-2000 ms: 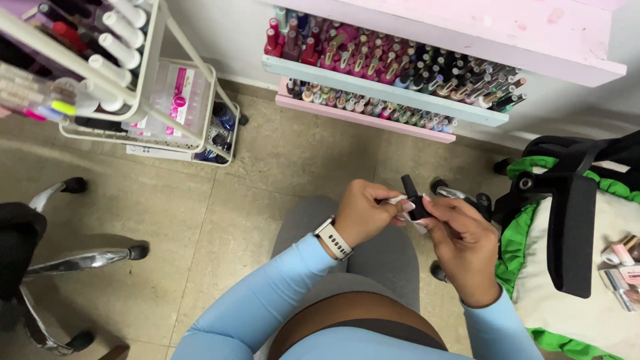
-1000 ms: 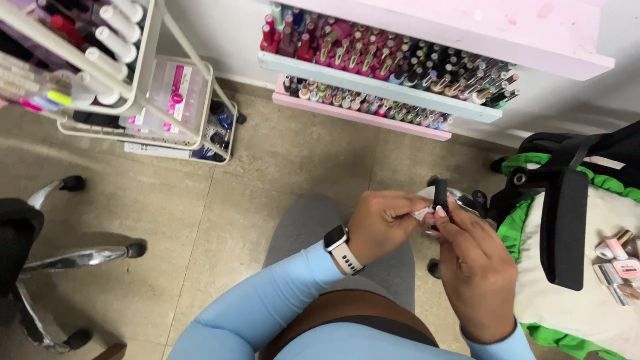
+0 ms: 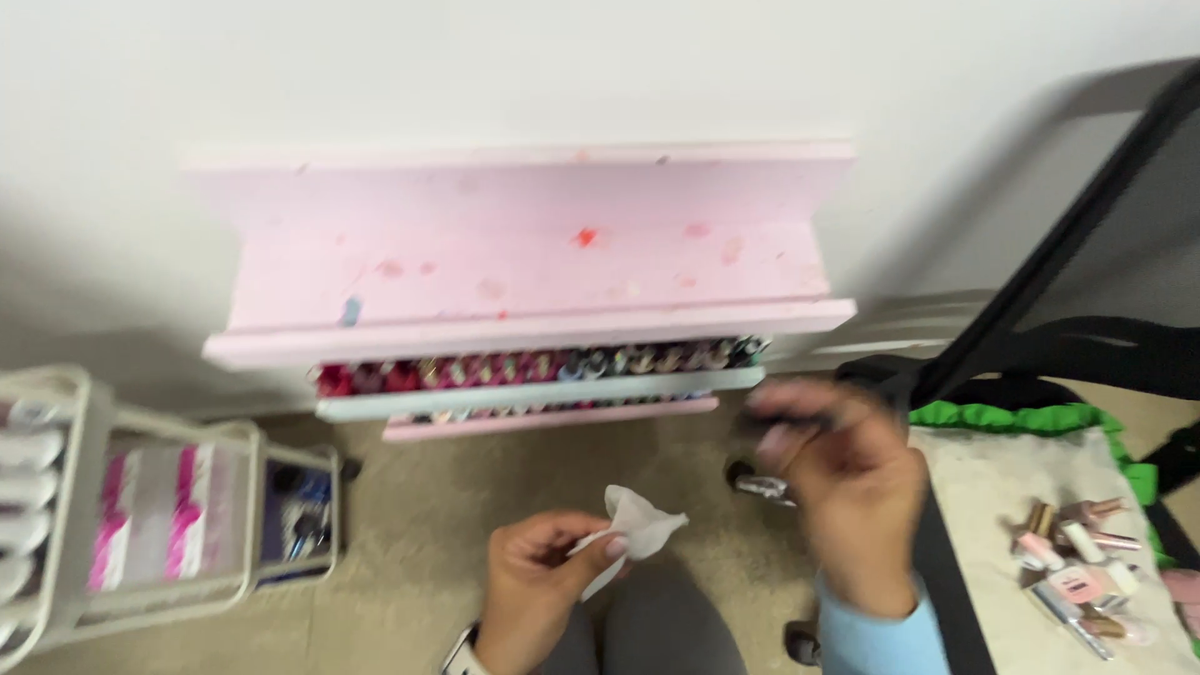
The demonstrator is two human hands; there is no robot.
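Observation:
Low in the middle of the head view, my left hand (image 3: 548, 581) pinches a crumpled white wipe (image 3: 640, 525) between thumb and fingers. My right hand (image 3: 844, 469), blurred by motion, is raised to the right of it with a small black bottle (image 3: 783, 422) in its fingers, just right of the lower shelf ends. A pink wall shelf (image 3: 525, 267), marked with dried polish stains, spans the wall ahead. Beneath it, rows of nail polish bottles (image 3: 487, 368) stand on a pale blue shelf (image 3: 544, 394), with a lower pink shelf (image 3: 553, 419) partly hidden under that.
A white metal trolley (image 3: 253, 525) with bottles and clear pink-labelled packs stands at the left. At the right, a black mesh-backed chair (image 3: 1022, 328) has a cream, green-frilled cushion (image 3: 975, 506) on its seat, with several polish bottles (image 3: 1078, 581) lying on it.
My hands have moved apart, the black bottle staying in the right and the white wipe in the left. The view has swung up toward the wall and top shelf.

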